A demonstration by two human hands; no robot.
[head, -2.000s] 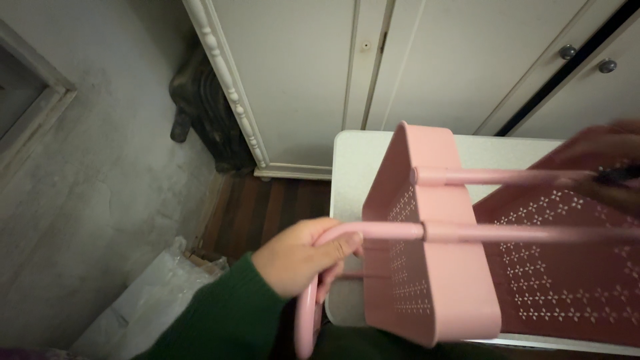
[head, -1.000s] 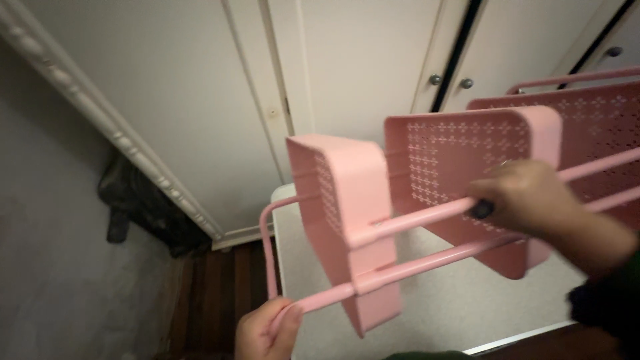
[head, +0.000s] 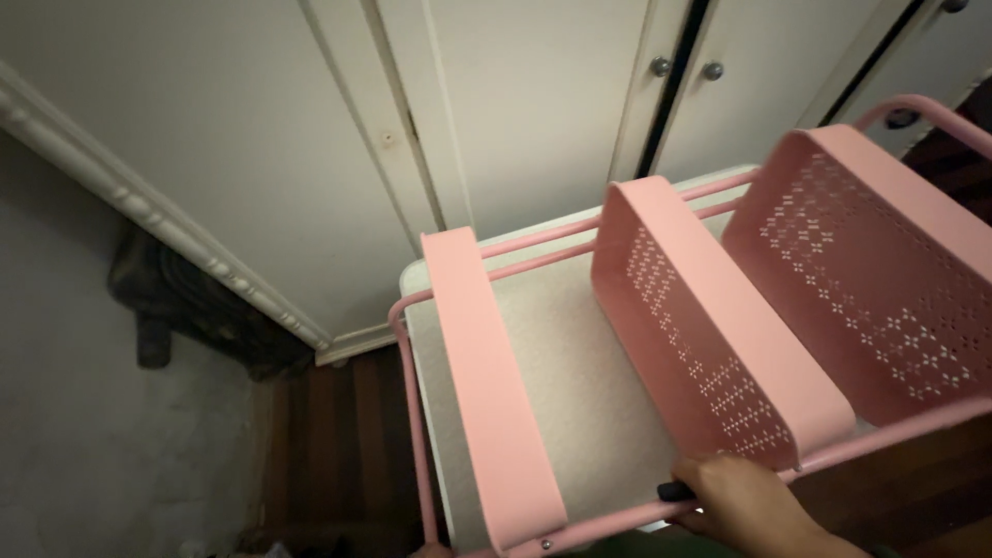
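A pink metal frame with three shelf trays lies on its side over a white-topped surface (head: pixel 581 364). The nearest tray (head: pixel 496 387) is at the left, the middle tray (head: pixel 721 310) has a flower-perforated base, and the third tray (head: pixel 876 287) is at the right. My right hand (head: pixel 736 496) is closed round the lower pink tube beside the middle tray, with a black-handled tool (head: pixel 676 491) poking out of its fingers. At the bottom edge, only a bit of my left hand (head: pixel 432 550) shows, at the corner of the pink tube frame (head: pixel 415 418).
White cabinet doors (head: pixel 542 101) with round metal knobs (head: pixel 713 70) stand behind the surface. A dark object (head: pixel 201 302) leans by the grey wall at the left. Striped wooden floor (head: pixel 333 449) shows below the cabinet's corner.
The pink frame has turned, and its trays now lie across the white surface. My right hand has moved down to the near tube; my left hand has mostly left the view.
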